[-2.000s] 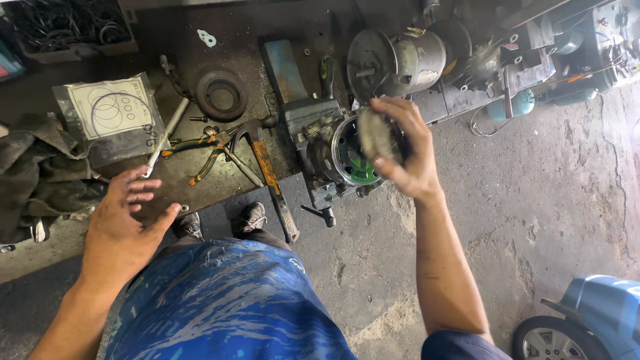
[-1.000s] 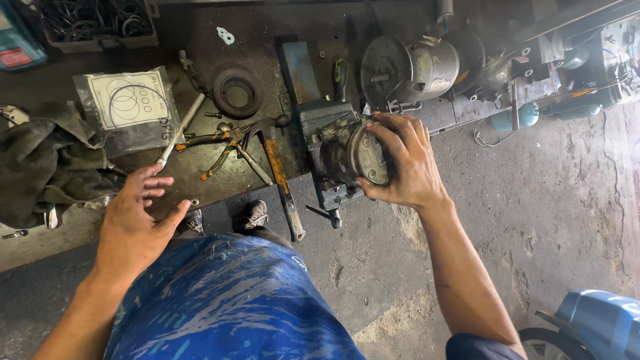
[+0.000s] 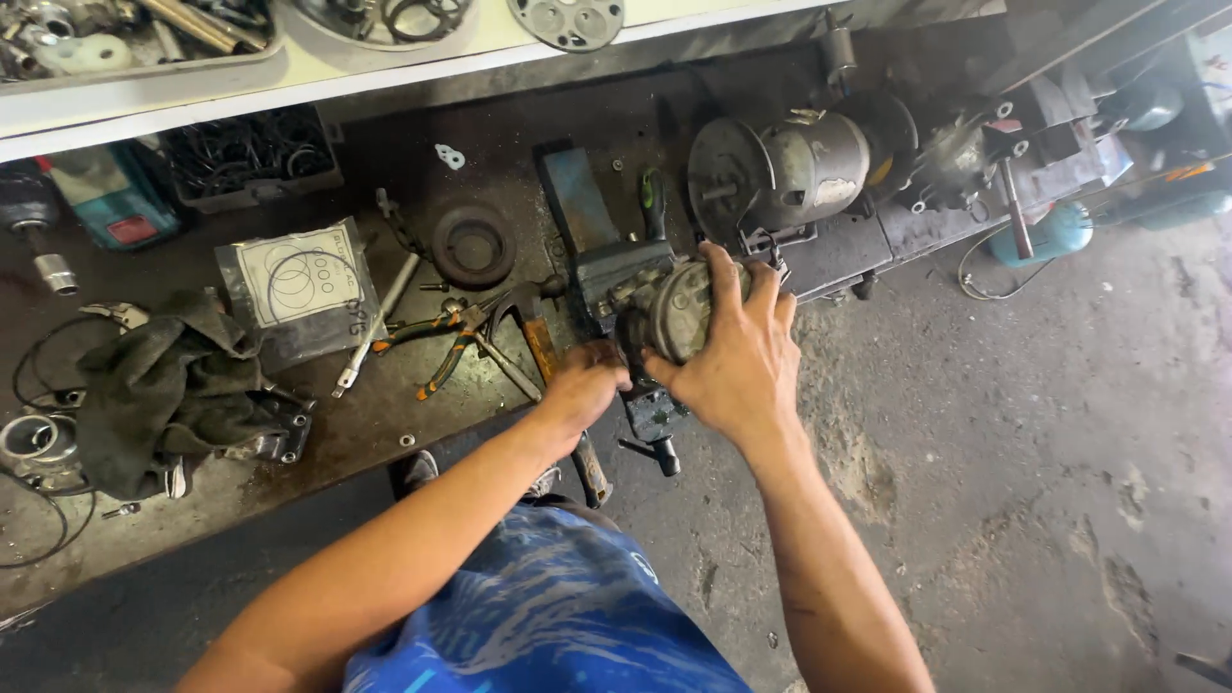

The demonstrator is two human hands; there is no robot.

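Note:
A round metal end cover (image 3: pixel 681 310) sits on a cylindrical compressor-like body clamped in the bench vise (image 3: pixel 616 269). My right hand (image 3: pixel 736 356) grips the cover's outer side, thumb low and fingers over the top. My left hand (image 3: pixel 585 385) is at the lower left of the same body, its fingers bent against it; whether they grip it is hidden. Just left of the vise lies a hammer (image 3: pixel 539 337) with an orange-marked handle. Beside it are pliers (image 3: pixel 452 337) with orange and black grips, and a ratchet handle (image 3: pixel 375 327).
A pulley ring (image 3: pixel 474 245), a bag of seals (image 3: pixel 294 289) and a dark rag (image 3: pixel 173 385) lie on the workbench. A motor with a disc (image 3: pixel 818 168) stands right of the vise. A shelf with metal parts (image 3: pixel 337 72) crosses the top left.
My left hand has moved right, from over the bench edge to the clamped body. My right hand has brought the cover onto that body. The view now takes in the shelf above.

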